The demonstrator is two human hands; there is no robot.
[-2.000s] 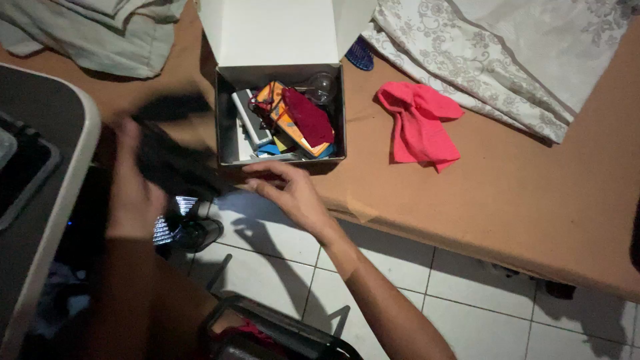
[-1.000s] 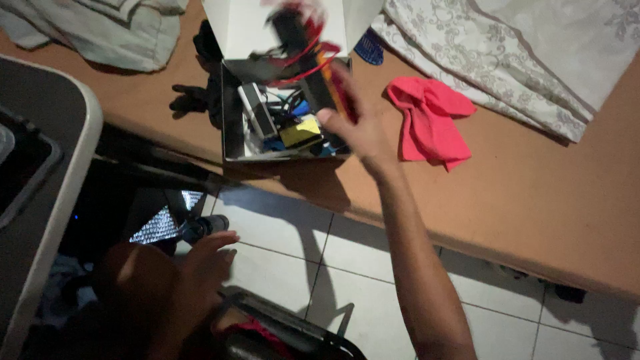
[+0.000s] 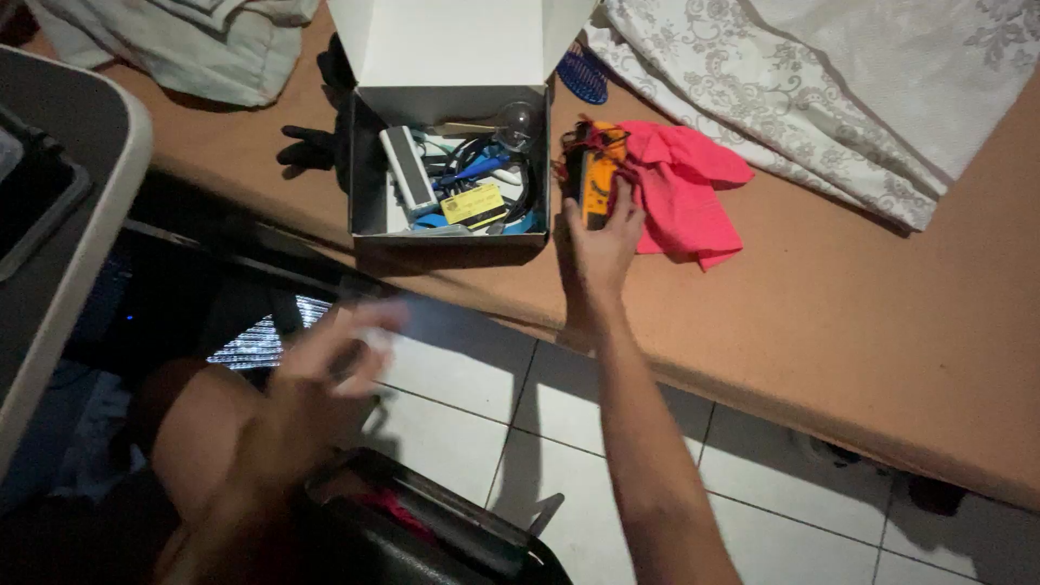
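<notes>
My right hand (image 3: 603, 236) grips an orange and black device (image 3: 600, 183), perhaps a multimeter, with dark and red leads bundled at its top. It rests against the left side of a bright pink cloth (image 3: 686, 187). To its left stands an open box (image 3: 451, 241) with a white lid, holding a white and grey device (image 3: 408, 172), a yellow card (image 3: 474, 205), coiled black cables, a blue tool (image 3: 475, 171) and a clear glass bulb (image 3: 517, 126). My left hand (image 3: 349, 349), blurred, is raised over the floor below the box; whether it holds anything is unclear.
Black gloves (image 3: 313, 148) lie left of the box, a blue plastic brush or comb (image 3: 582, 75) behind it. Patterned white fabric (image 3: 780, 97) and a pale cloth (image 3: 244, 57) lie farther back. A grey table edge (image 3: 89, 219) and a black chair or case (image 3: 439, 520) stand nearby.
My right hand has moved the orange device from over the box to beside the pink cloth. The maroon and patterned items seen on top in the box at first no longer lie there.
</notes>
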